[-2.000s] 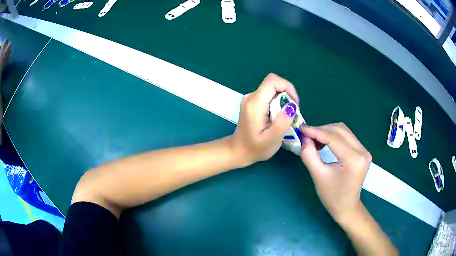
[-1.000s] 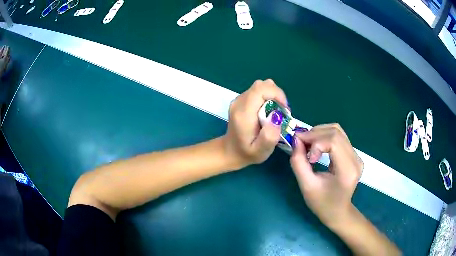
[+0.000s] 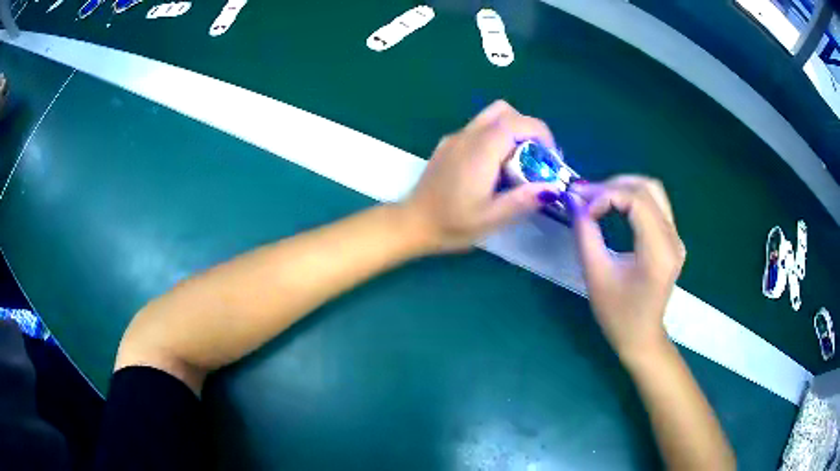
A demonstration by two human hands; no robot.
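Observation:
A white oval housing shell (image 3: 537,167) with a green board inside is held above the pale rail. My left hand (image 3: 479,179) grips its left side, the thumb across the near edge. My right hand (image 3: 635,244) has thumb and index finger pinched at the shell's right end, on something small that is blurred and partly hidden; I cannot tell if it is a wire. The lower part of the shell is hidden by the fingers.
The pale rail (image 3: 276,129) runs between the green worktop (image 3: 368,340) and the dark green belt (image 3: 645,129). Narrow white strips (image 3: 401,28) lie on the belt's far side, and shells with strips (image 3: 775,262) at right. A crinkled whitish bag (image 3: 815,432) sits at the right edge.
Both hands have moved up and away with the shell, from the rail's near side toward the belt. The strips at the top have shifted right in view.

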